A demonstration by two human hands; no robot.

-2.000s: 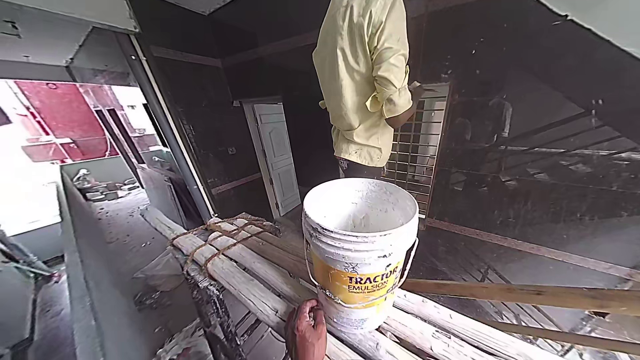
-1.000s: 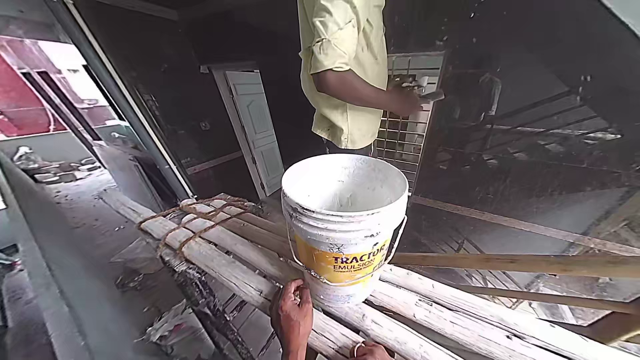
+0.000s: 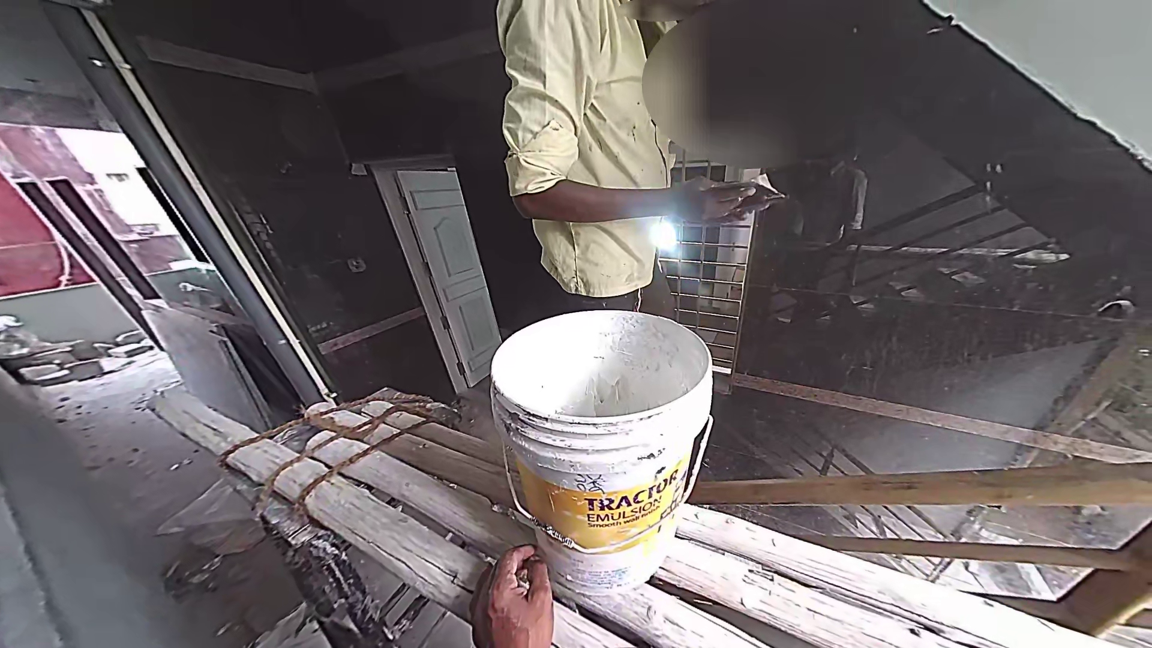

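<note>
A white plastic paint bucket (image 3: 603,450) with a yellow label stands upright on a bundle of whitish wooden poles (image 3: 405,531). Its inside is streaked with white residue, and its wire handle hangs down at the front. My left hand (image 3: 515,601) is at the bottom edge, on the poles just left of the bucket's base, fingers curled; whether it grips a pole is hidden. My right hand is out of view. Brown rope (image 3: 337,450) binds the poles near their far left ends.
A person in a yellow shirt (image 3: 589,144) stands beyond the bucket, hands held together in front. Behind are a white panelled door (image 3: 450,270), a metal grille (image 3: 706,288) and a dark glossy wall (image 3: 900,270). Wooden beams (image 3: 918,486) extend right; rubble lies far left.
My right hand, seen at the bottom edge a second ago, has left the view. My left hand stays beside the bucket's base. The other person's hands have come together.
</note>
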